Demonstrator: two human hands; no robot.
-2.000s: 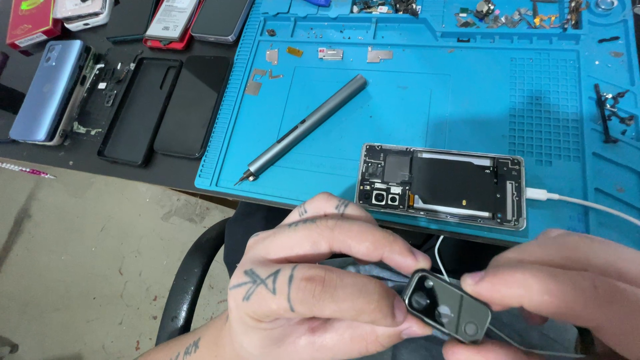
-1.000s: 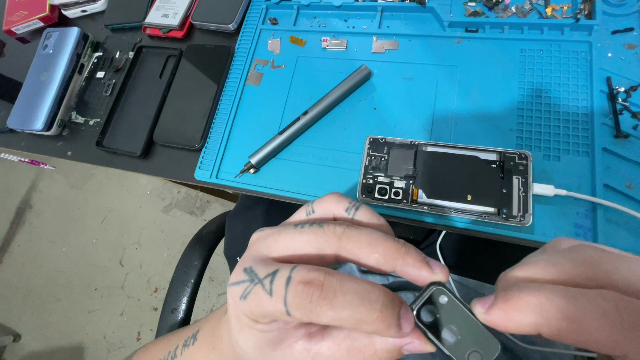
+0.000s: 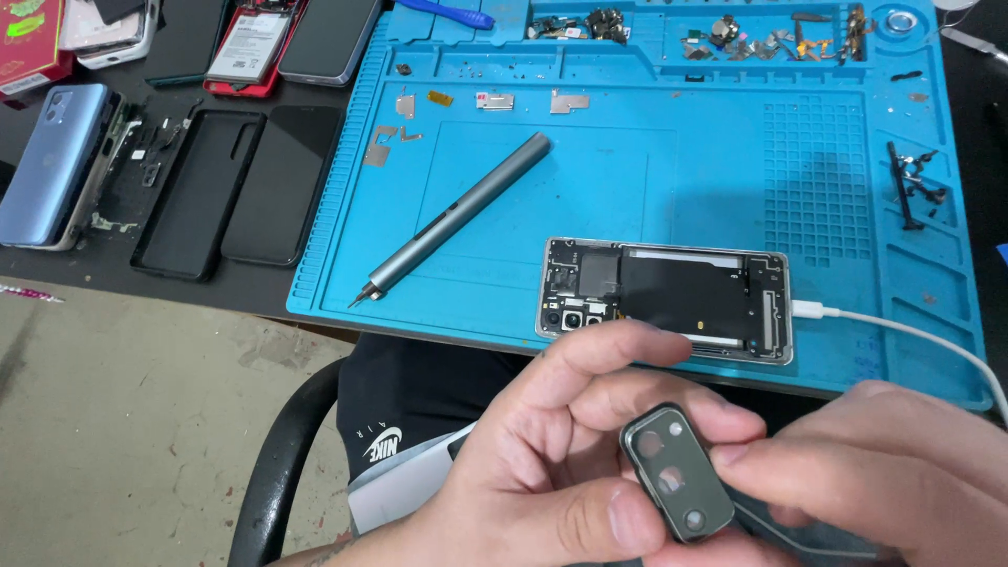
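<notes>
A dark smartphone camera lens cover (image 3: 687, 492) with round windows is tilted between both hands. My left hand (image 3: 567, 457) grips its left side between thumb and fingers. My right hand (image 3: 874, 465) pinches its right edge with thumb and finger. Just beyond the fingers, an opened smartphone (image 3: 681, 295) lies on the blue silicone repair mat (image 3: 614, 189), its inside showing; my left fingers overlap its near edge. A white charging cable (image 3: 819, 310) is plugged into its right end. A grey pen-shaped electric screwdriver (image 3: 465, 213) lies diagonally to the left.
Small metal shields (image 3: 494, 101) lie at the mat's upper left. Loose parts (image 3: 756, 39) fill the trays along its far edge. A black phone case (image 3: 197, 193), a dark phone (image 3: 283, 185) and a blue phone (image 3: 55, 161) are on the table at left. A black chair armrest (image 3: 279, 465) stands below.
The lens cover has turned to a steeper angle, and the left hand has rolled so its palm and thumb show more. Its fingers now overlap the opened phone's near edge.
</notes>
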